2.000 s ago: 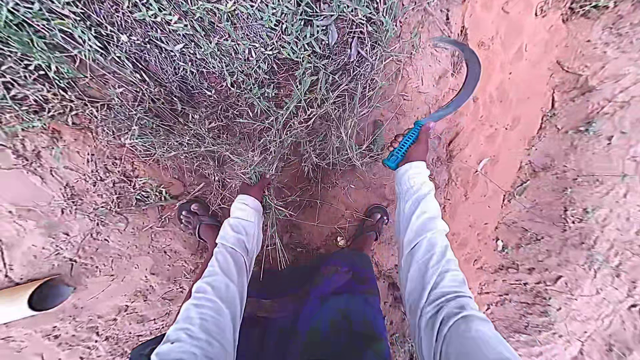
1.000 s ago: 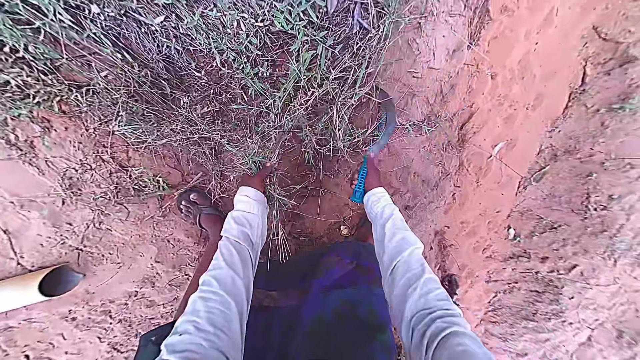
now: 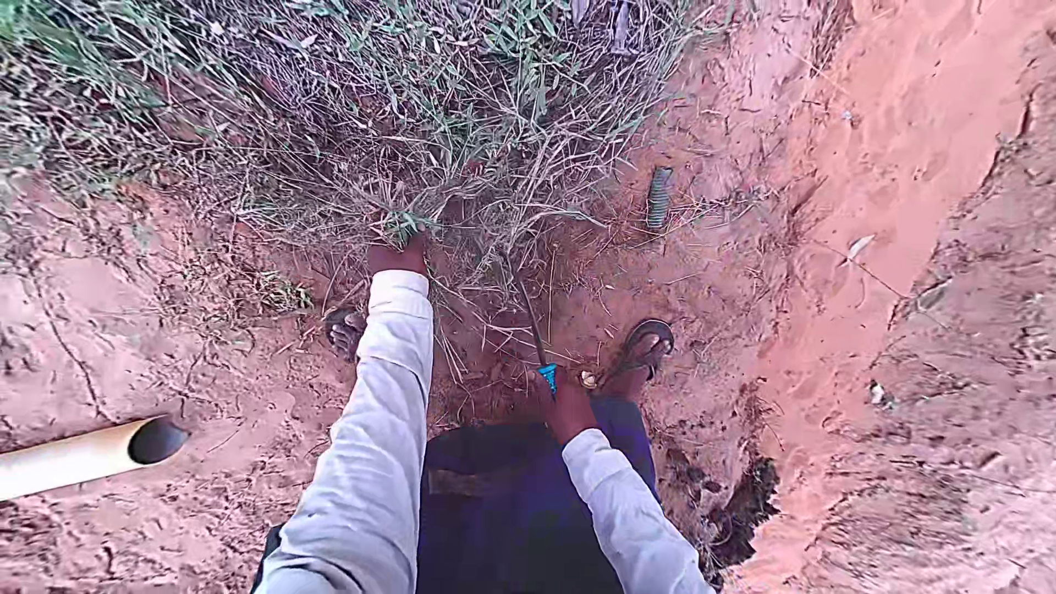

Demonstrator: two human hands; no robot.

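Note:
My right hand (image 3: 569, 406) is closed around the turquoise handle of a sickle (image 3: 528, 309), low and close to my dark garment. The sickle's narrow blade points up and slightly left, and its tip is lost among the grass stems. My left hand (image 3: 399, 254) is at the lower edge of the grass clump (image 3: 462, 148), gripping a bunch of stems; its fingers are largely covered by leaves. Dry stalks hang down between the two hands.
Sandalled feet stand on reddish soil, the left (image 3: 345, 332) beside my left forearm, the right (image 3: 648, 346) beyond my right hand. A cut pale pipe (image 3: 91, 456) lies at left. A ribbed green piece (image 3: 658, 198) lies right of the grass. A dark hollow (image 3: 747, 511) is at lower right.
My right hand has brought the sickle from the right side of the grass inward and down toward my body, and the blade now reaches into the stems. My left hand stays at the grass.

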